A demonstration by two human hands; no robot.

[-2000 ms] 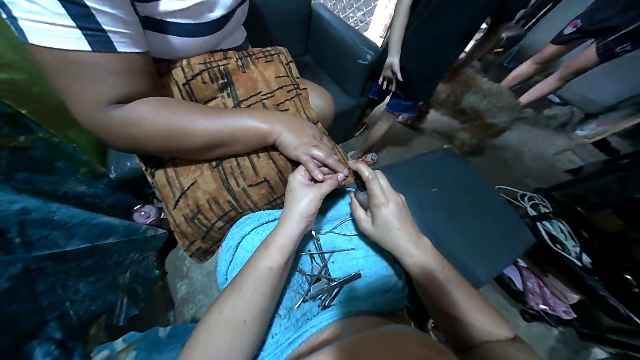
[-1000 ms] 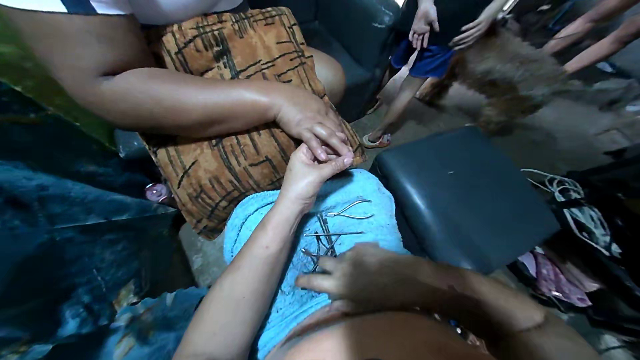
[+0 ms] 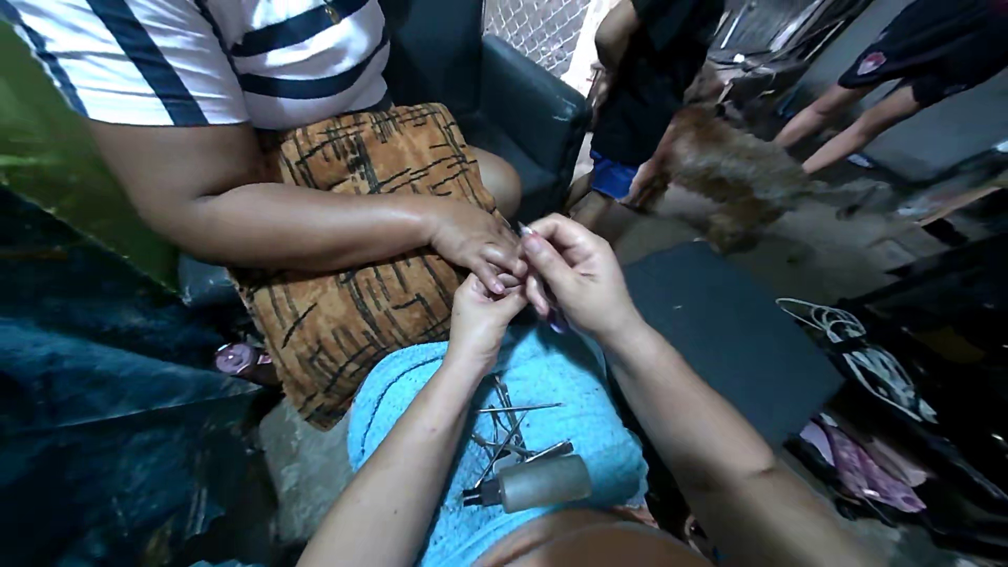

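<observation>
My left hand holds the fingers of another person's hand, whose forearm rests on a brown patterned cushion. Close at the right of those fingers, my right hand is closed around a small tool, mostly hidden; a pale tip shows by my thumb and a dark purple end below my fingers. Over my lap lies a light blue towel bearing several metal manicure tools and a small frosted bottle with a black cap, lying on its side.
A dark padded seat stands to the right, with a coiled white cable beyond it. The other person sits in a dark armchair. Behind are a brown dog and two standing people. Blue sheeting hangs at the left.
My right hand has moved from the tools on the towel up to the other person's fingers. The frosted bottle now shows on the towel. My left hand keeps its hold.
</observation>
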